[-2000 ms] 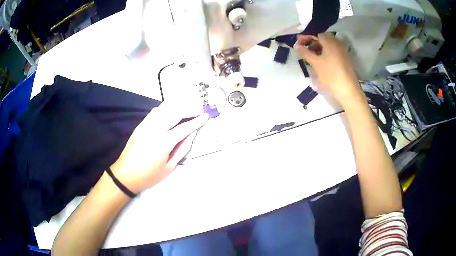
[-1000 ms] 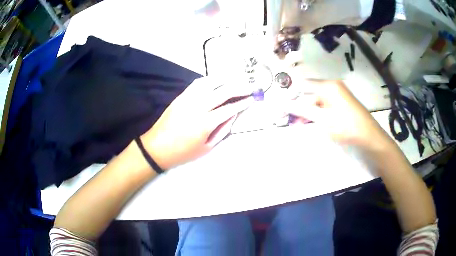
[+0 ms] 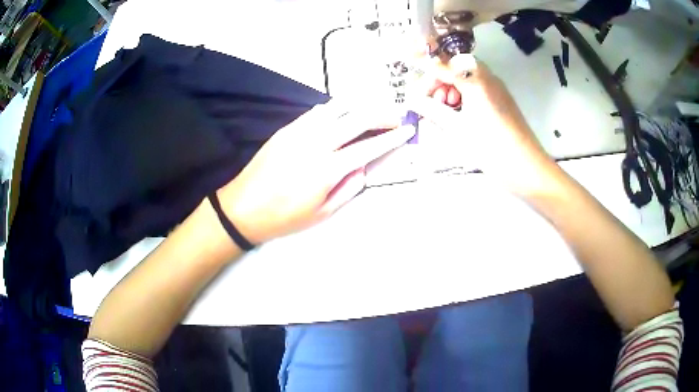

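Observation:
A small purple-looking fabric piece [image 3: 411, 127] lies under the fingertips of my left hand [image 3: 306, 164], which rests on the white table beside the needle area. My right hand [image 3: 490, 115] is at the presser foot area with its fingers curled; overexposure hides whether it holds anything. The white sewing machine's metal parts [image 3: 454, 38] show just above my right fingertips. The needle itself cannot be made out.
A dark navy cloth [image 3: 161, 145] covers the table's left side. Black shears [image 3: 635, 145] lie at the right beside tangled thread ends [image 3: 680, 172]. Several small dark fabric pieces [image 3: 526, 34] lie at the upper right. The white table's curved edge [image 3: 383, 312] faces my lap.
My right hand has moved from the scattered pieces at the upper right to the presser foot area. My left hand stays by the small piece. The view has shifted, and the shears now show.

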